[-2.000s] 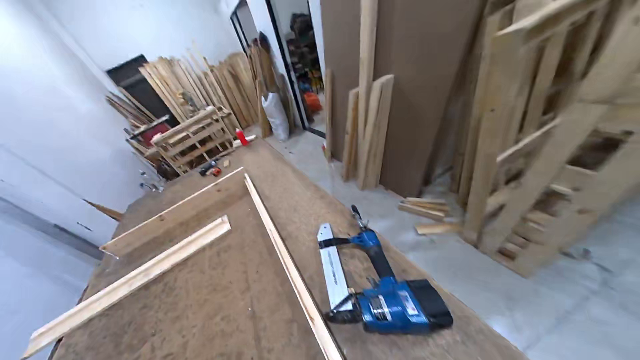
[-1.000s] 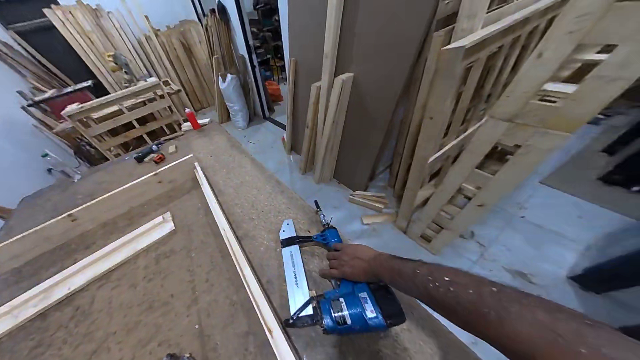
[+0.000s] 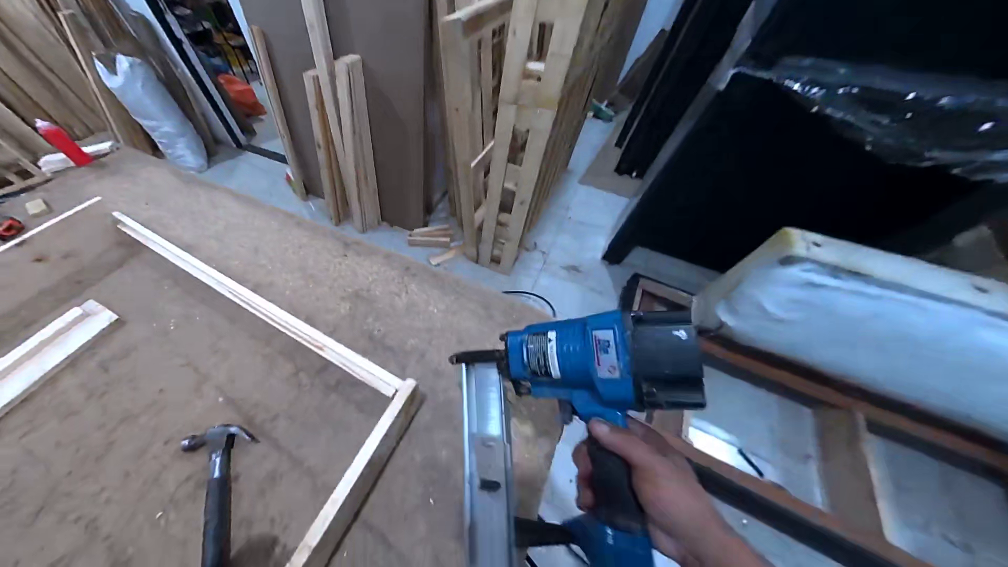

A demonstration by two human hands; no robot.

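My right hand (image 3: 646, 480) is wrapped around the black grip of a blue pneumatic nail gun (image 3: 575, 354), which it holds above the right edge of the workbench, its silver magazine toward the left. Left of the gun, a long thin wooden strip (image 3: 260, 299) meets a shorter wooden piece (image 3: 362, 472) at a corner on the bench. A claw hammer (image 3: 216, 488) with a dark handle lies on the bench at the lower left. Two joined wooden strips (image 3: 55, 354) lie at the far left. My left hand is out of view.
The workbench edge (image 3: 339, 244) runs diagonally. Beyond it stand upright boards (image 3: 354, 142), a wooden slatted frame (image 3: 520, 134) and a white sack (image 3: 150, 110). A padded white piece (image 3: 866, 307) and a wooden frame (image 3: 835, 465) are at the right. A red bottle (image 3: 64, 143) lies at the far left.
My right hand, on the nail gun a second ago as it lay on the bench, now holds it up by its grip. The view has swung right, bringing the hammer into sight.
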